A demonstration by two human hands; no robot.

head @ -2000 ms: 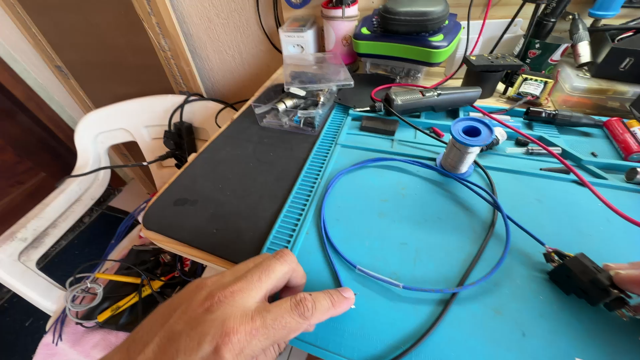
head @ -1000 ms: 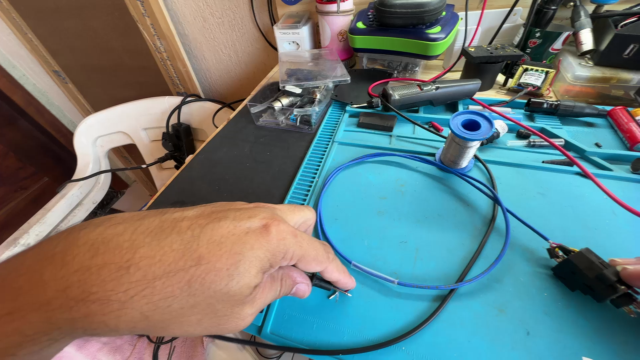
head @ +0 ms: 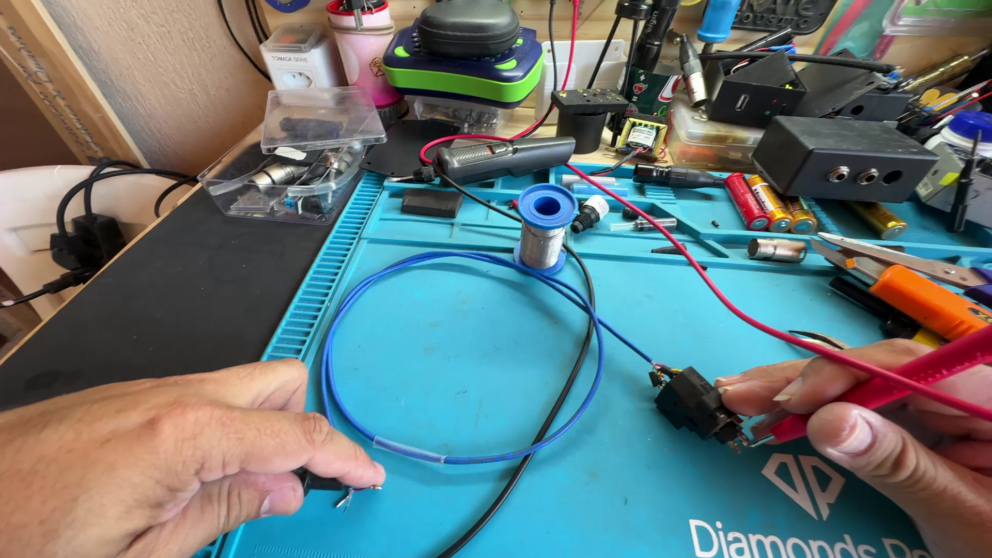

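Observation:
At the lower left, my left hand (head: 232, 442) pinches a black probe (head: 319, 481); bare metal wire ends show at its fingertips. My right hand (head: 868, 418) holds a red test probe (head: 891, 380) and a black connector (head: 694, 403), with the probe's tip at the connector's metal pins. Thin wires are attached to the connector's back, and a blue cable (head: 465, 459) runs from it into a loop on the mat. A clear sleeve (head: 409, 449) sits around part of this loop. A black cable (head: 573, 364) crosses under the loop.
A solder spool (head: 542, 240) stands behind the loop on the blue silicone mat (head: 465, 349). A red cable (head: 721, 298) arches across the right side. Scissors (head: 907, 260), batteries (head: 769, 203) and a metal box (head: 843, 159) lie at the back right. A clear parts box (head: 283, 186) is at the left.
The red probe now shows in my right hand at the connector. My left hand, which pointed at the cable end at first, now has black and bare metal parts between its fingers.

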